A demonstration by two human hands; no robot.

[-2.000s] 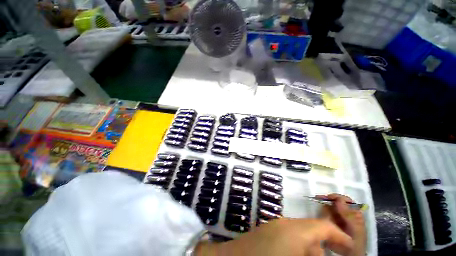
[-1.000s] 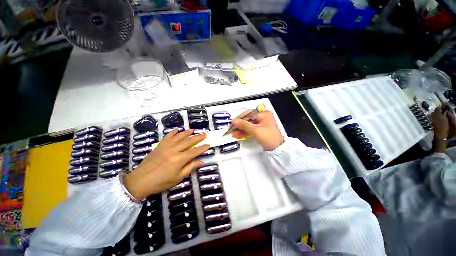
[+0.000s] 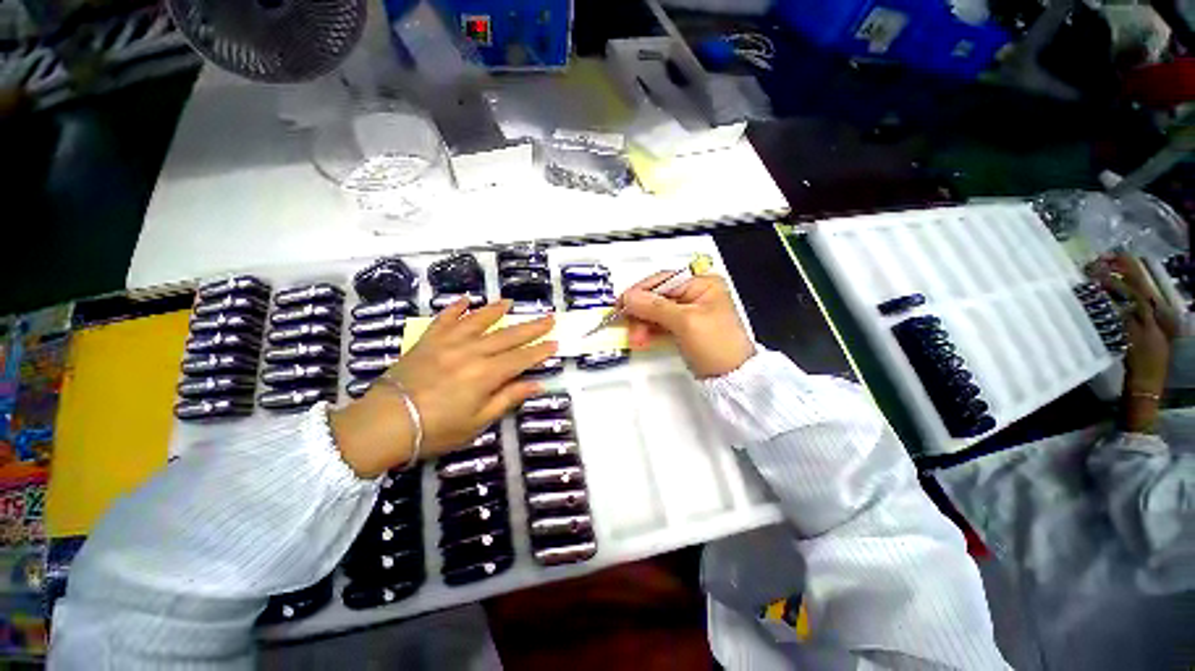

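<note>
A white blister tray [image 3: 655, 452] holds columns of glossy black housings [image 3: 557, 479]. A pale yellow-white backing strip [image 3: 577, 333] lies across the upper row of housings. My left hand [image 3: 452, 380] lies flat over the strip's left part, fingers spread and pointing right; anything under the palm is hidden. My right hand [image 3: 688, 319] holds thin tweezers [image 3: 655, 285] like a pen, their tip on or just above the strip near its middle. Its fingertips are at the strip's right end. Any tiny piece at the tweezer tip is too small to tell.
Behind the tray, a white board [image 3: 236, 197] bears a clear round dish [image 3: 380, 151] and a clear plastic bag [image 3: 586, 167]. A grey fan [image 3: 269, 20] stands behind. A yellow sheet [image 3: 118, 393] lies left. At right are another tray [image 3: 963, 282] and another person's hand [image 3: 1143, 321].
The view has swung right since the earliest frame. My left hand came onto the strip, and my right hand with tweezers moved from the tray's lower right to the strip. Since one second ago, little changed.
</note>
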